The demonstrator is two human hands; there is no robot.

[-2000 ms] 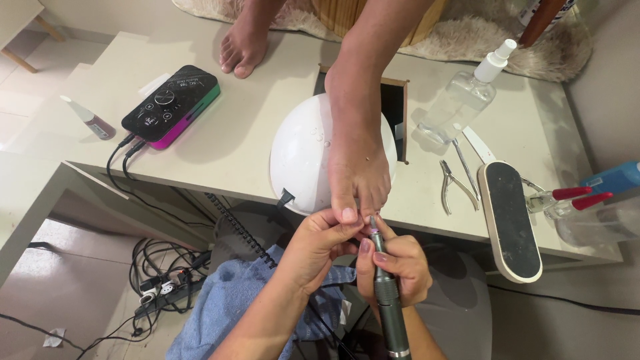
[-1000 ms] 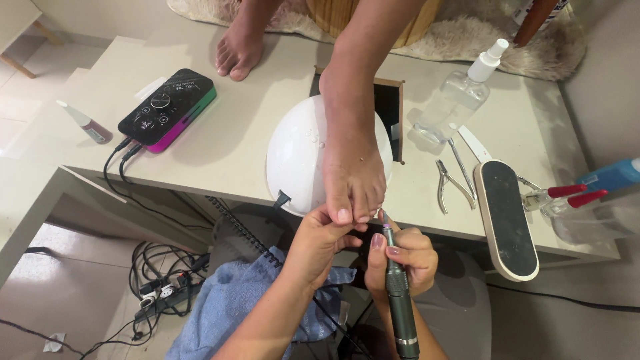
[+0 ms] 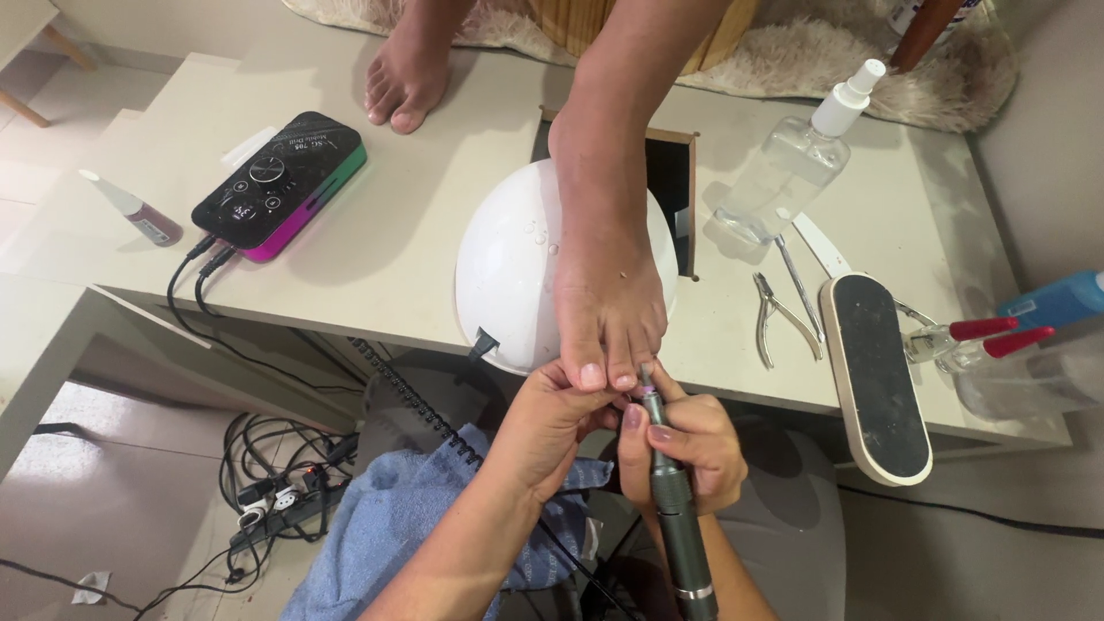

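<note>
Another person's bare foot (image 3: 604, 276) rests on a white domed nail lamp (image 3: 504, 267) at the table's front edge. My left hand (image 3: 552, 431) grips its toes from below, fingers around the big toe side. An electric nail drill handpiece (image 3: 677, 509) is in my right hand (image 3: 699, 444), its bit at one of the smaller toes; whether it touches the nail is hard to tell. The black drill control box (image 3: 276, 185), with its display lit, lies at the left. The person's other foot (image 3: 409, 78) stands farther back on the table.
A clear spray bottle (image 3: 785, 172), cuticle nippers (image 3: 780, 321), a metal pusher (image 3: 802, 289) and an oval foot file (image 3: 875, 379) lie at right, near red-handled bottles (image 3: 983, 336). A small tube (image 3: 134, 211) lies left. Below are a blue towel (image 3: 388, 526), a coiled cord (image 3: 414, 401) and tangled cables (image 3: 285, 492).
The drill tip has shifted slightly around the smaller toes, still in my right hand. My left hand keeps its hold on the toes.
</note>
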